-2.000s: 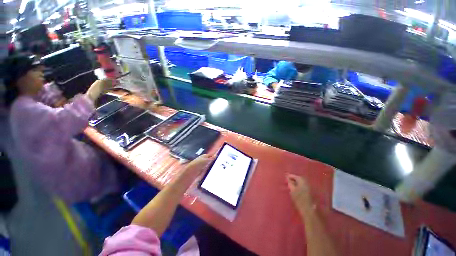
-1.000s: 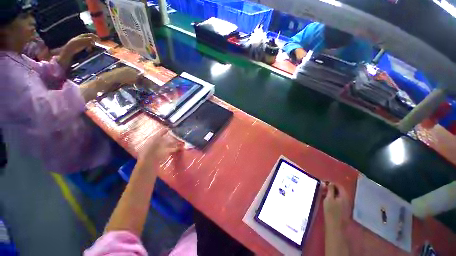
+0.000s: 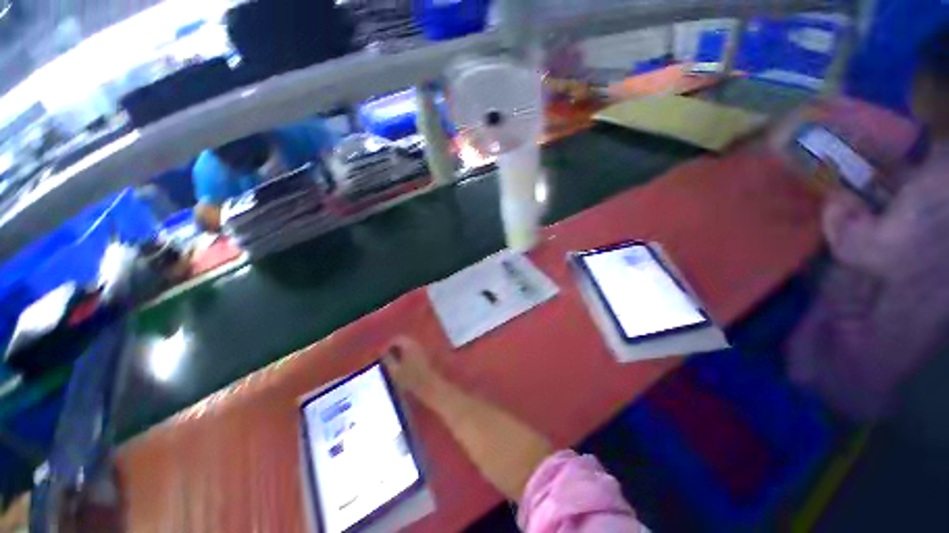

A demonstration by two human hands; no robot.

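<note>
A lit tablet (image 3: 359, 448) with a white screen lies on a whitish sleeve on the bench, bottom centre-left. My right hand (image 3: 416, 373) is beside its upper right corner, fingers curled; whether they hold anything small is unclear. At the lower left edge, my left hand (image 3: 88, 502), blurred and partly cut off, grips the lower end of a dark tablet (image 3: 81, 401) that is tilted up. A second lit tablet (image 3: 642, 294) lies on a sleeve further right.
A printed sheet (image 3: 468, 318) with a small dark item lies between the tablets. A white fan (image 3: 517, 177) stands behind it. The green belt (image 3: 302, 292) runs behind the bench. At right a person in pink (image 3: 885, 260) holds a lit tablet; a yellowish board (image 3: 682, 120) lies beyond.
The view has swung right, bringing in the fan, second lit tablet and right-hand neighbour. The dark tablet, flat on the bench before, is now raised in my left hand.
</note>
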